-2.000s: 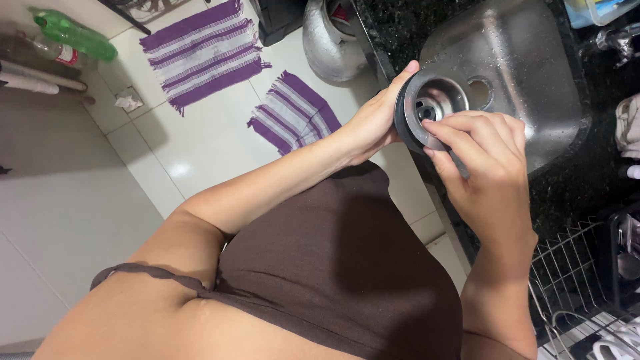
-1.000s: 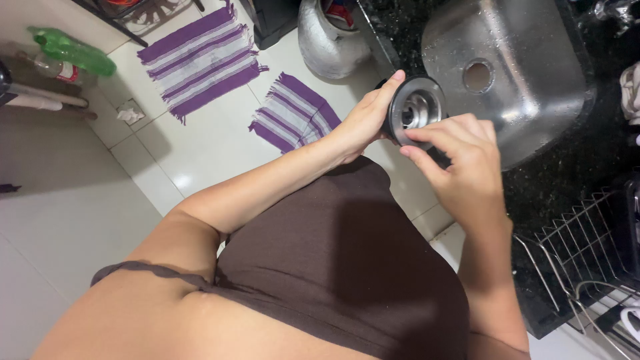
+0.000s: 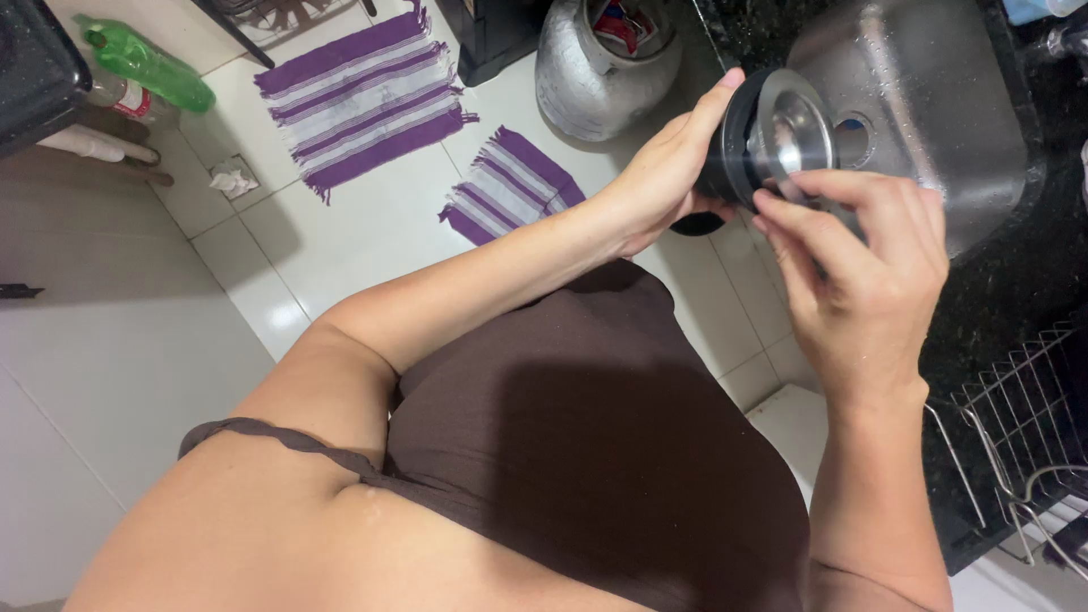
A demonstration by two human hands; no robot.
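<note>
A sink drain fitting (image 3: 778, 140), with a steel cup and a black ring around it, is held up near the counter's edge, in front of the sink. My left hand (image 3: 667, 170) supports it from the left, thumb along the black side; some fingers are hidden behind it. Thumb and fingertips of my right hand (image 3: 863, 242) pinch its lower rim. Beyond lies the steel sink basin (image 3: 943, 110), its round drain hole (image 3: 854, 136) uncovered just right of the fitting.
Black speckled stone counter (image 3: 977, 314) surrounds the sink, with a wire dish rack (image 3: 1020, 408) at lower right. On the tiled floor are a dented metal pot (image 3: 586, 89), a striped rug (image 3: 365, 93) and a smaller rug piece (image 3: 514, 183). A green plastic bottle (image 3: 149, 64) lies upper left.
The fitting has tilted, so its black side shows more than a second ago. Both hands have stayed on it, the right fingers shifting along its rim.
</note>
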